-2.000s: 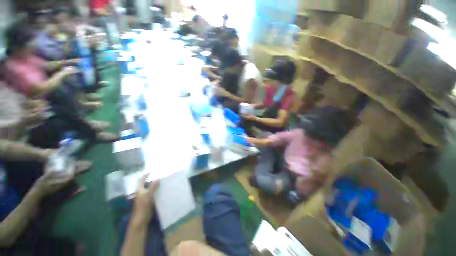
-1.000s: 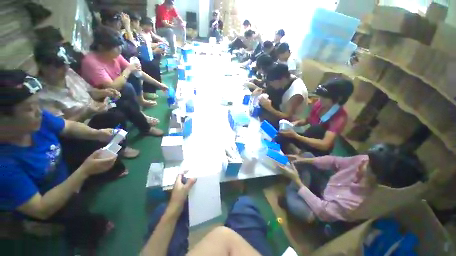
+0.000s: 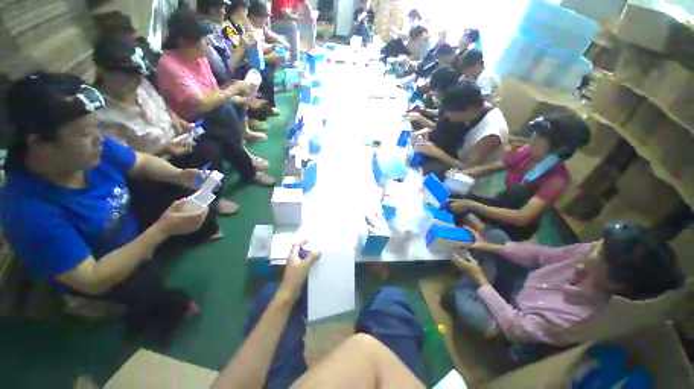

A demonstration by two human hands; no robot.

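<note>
My left hand (image 3: 299, 267) is in front of the table's near end, its fingertips pinched around a small dark piece (image 3: 304, 251) too blurred to name. A plain white box (image 3: 331, 287) with a flat face towards me stands just right of that hand, above my lap; whether the hand touches it is unclear. A bare, bent skin shape, seemingly my right wrist or the back of my right hand (image 3: 364, 357), is low in the centre. Its fingers cannot be seen.
A long, glaring white table (image 3: 342, 175) holds white and blue boxes (image 3: 288, 206) and clear bags (image 3: 411, 213). People sit along both sides. An open brown carton with blue pieces (image 3: 609, 368) is at lower right. Another brown carton flap (image 3: 160, 374) is at lower left.
The view has swung left and steadied, so the scene sits further right than a second ago. My left hand stays beside the white box. A brown flap has come into view at lower left.
</note>
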